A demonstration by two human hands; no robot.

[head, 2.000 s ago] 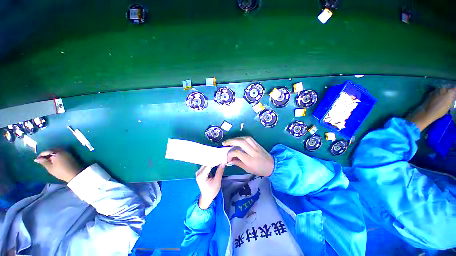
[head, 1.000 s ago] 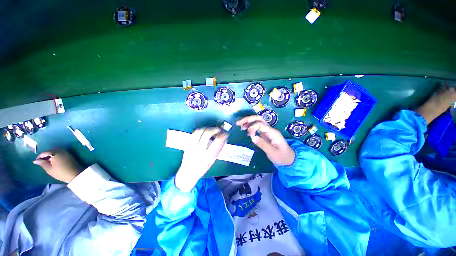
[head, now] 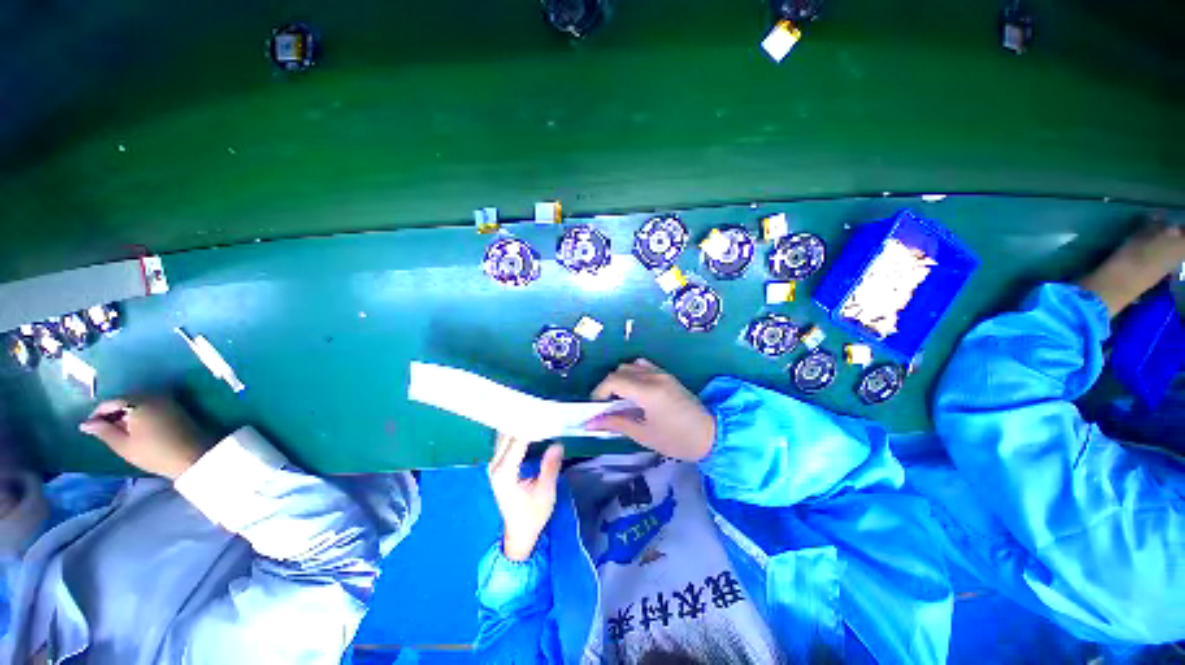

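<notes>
My right hand (head: pixel 665 413) grips the right end of the white sticker strip (head: pixel 487 400), which is raised and slightly curved above the bench edge. My left hand (head: pixel 525 491) is below the strip, its fingertips at the lower edge and its thumb apart; whether it grips the strip is unclear. No adhesive piece can be made out at my fingers. A round module (head: pixel 559 347) lies just beyond the strip, with its small white battery (head: pixel 589 327) beside it. Several more round modules (head: pixel 662 242) with batteries lie further back and to the right.
A blue bin (head: pixel 953 277) heaped with small white pieces (head: pixel 886 291) stands right of the modules. The green belt (head: pixel 429 137) behind carries spaced modules. Neighbours' hands (head: pixel 152 433) and sleeves are at both sides. A slim white item (head: pixel 211 360) lies left, near a grey bar (head: pixel 72 292).
Since a second ago, my right hand has come back from the near module and taken the strip's right end. The strip is lifted, my left hand has moved below it, and belt modules have shifted left.
</notes>
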